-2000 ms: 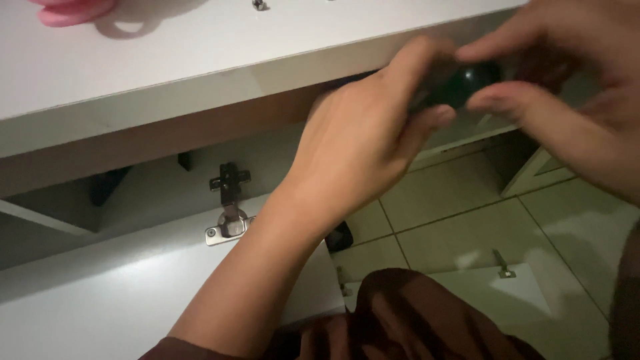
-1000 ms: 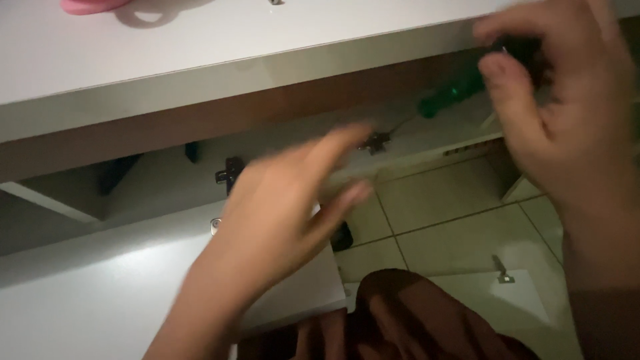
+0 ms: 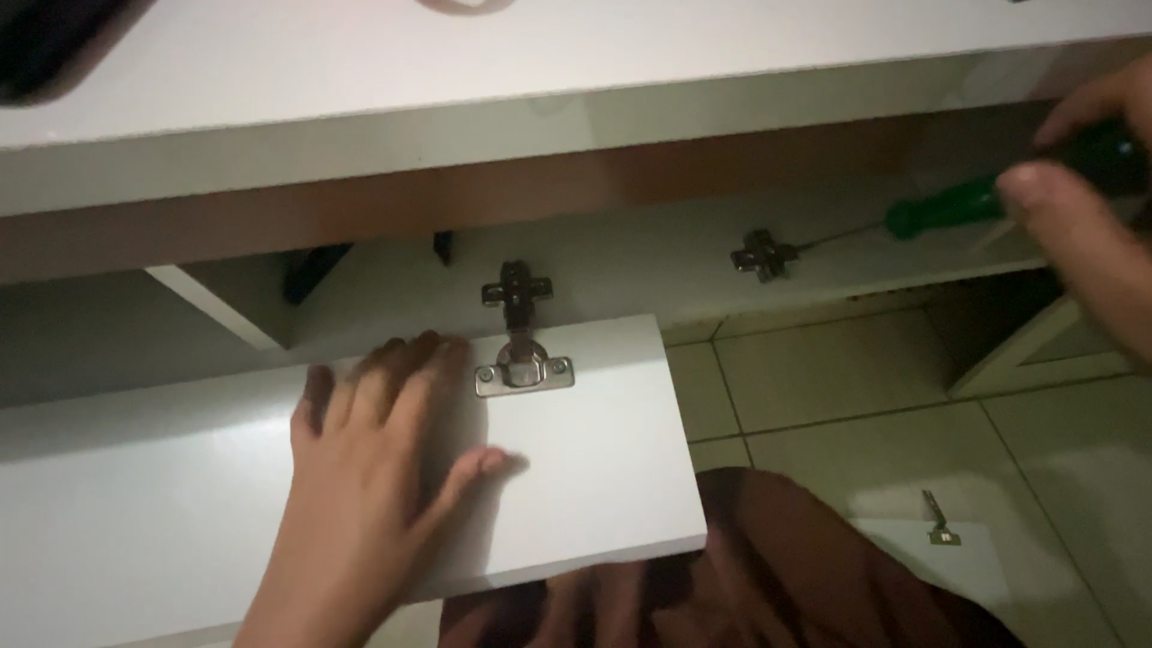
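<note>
My left hand (image 3: 369, 477) lies spread on a white cabinet door panel (image 3: 576, 477), just left of a metal cup hinge (image 3: 524, 371). That hinge joins a cross-shaped mounting plate (image 3: 516, 292) on the cabinet's side panel. At the right edge my right hand (image 3: 1071, 207) grips a screwdriver with a green handle (image 3: 945, 207). The screwdriver's thin shaft reaches a second cross-shaped mounting plate (image 3: 763, 256), which has no hinge arm on it; whether the tip sits in a screw cannot be told.
A white top board (image 3: 540, 117) overhangs the cabinet, with a dark object (image 3: 63, 45) at its upper left. Tiled floor (image 3: 828, 360) lies at the lower right, where another white panel (image 3: 976, 558) bears a hinge (image 3: 943, 537). My clothed leg (image 3: 792, 558) is below the door.
My left hand has come down from near the screwdriver onto the door panel. The screwdriver, earlier mostly hidden between both hands, is now in my right hand alone, its shaft at the bare mounting plate.
</note>
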